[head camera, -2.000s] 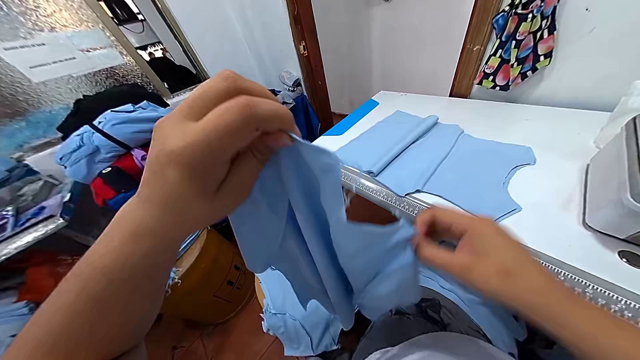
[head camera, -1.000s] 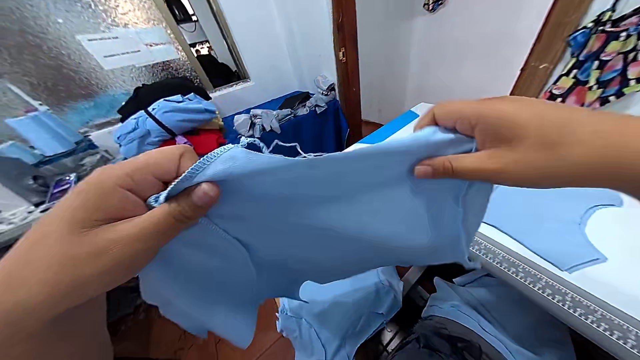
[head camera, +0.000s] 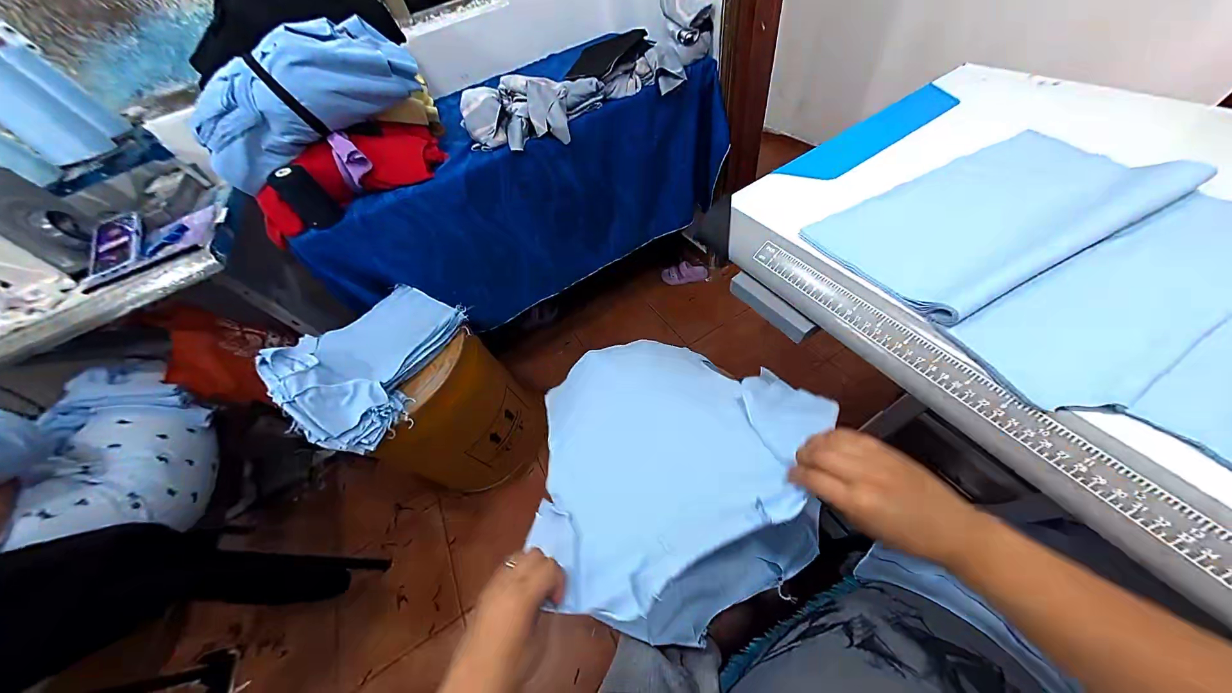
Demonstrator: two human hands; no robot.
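Note:
Both hands hold a light blue fabric garment piece [head camera: 664,462] spread between them over the lap, with short sleeve-like flaps at its two sides. My left hand [head camera: 525,587] pinches the lower left flap; a ring shows on one finger. The fingers of my right hand [head camera: 857,481] are closed on the flap at the right. The lower edge of the piece hangs in folds with loose threads. More light blue fabric pieces [head camera: 972,212] lie folded and layered on the white table at the right, apart from my hands.
A ruler strip [head camera: 924,371] runs along the white table's edge. Stacked blue cut pieces [head camera: 361,371] rest on a yellowish drum [head camera: 481,423]. Behind stand a blue-draped table [head camera: 539,202] and a clothes heap [head camera: 308,96]. Part of a person in patterned clothing [head camera: 125,462] is at the left.
The garment piece, earlier stretched close to the camera, is now lower and spread out flat. Both hands have moved down with it. The view has tilted downward.

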